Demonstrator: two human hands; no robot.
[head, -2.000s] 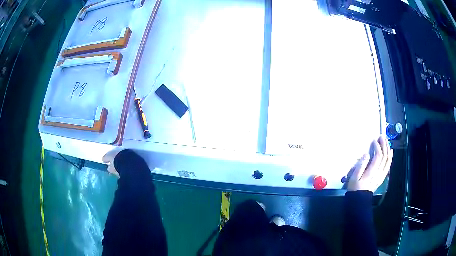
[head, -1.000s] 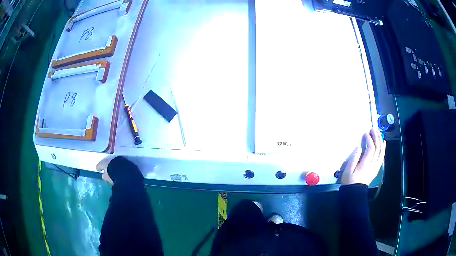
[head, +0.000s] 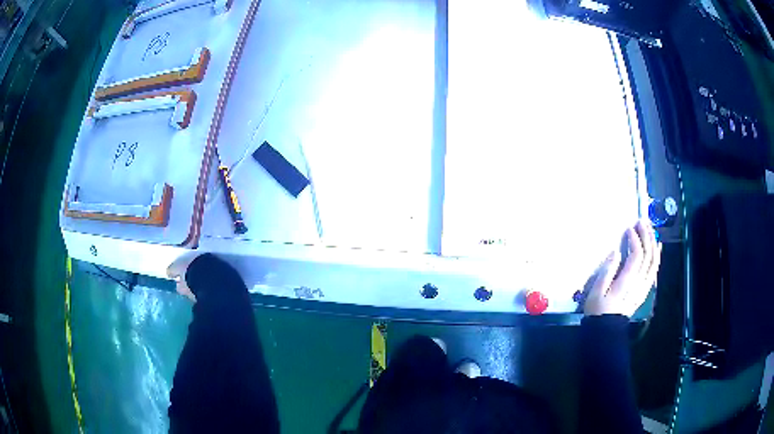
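Note:
The white machine table lies before me, its right part washed out by glare. My left hand is at the table's front edge on the left, mostly hidden by my dark sleeve, so its fingers cannot be made out. My right hand rests on the front right corner with its fingers extended, holding nothing visible. A small dark button shows partly beside it. A red mushroom button and two dark round buttons sit on the front edge between my hands.
White plates marked "P8" with orange-brown and white handles lie at left. An orange-black screwdriver and a black block lie on the table. A gauge with blue fitting is at the right edge. Dark mats with small parts lie beyond.
The view has shifted slightly. Both hands stay at the same places on the table's front edge.

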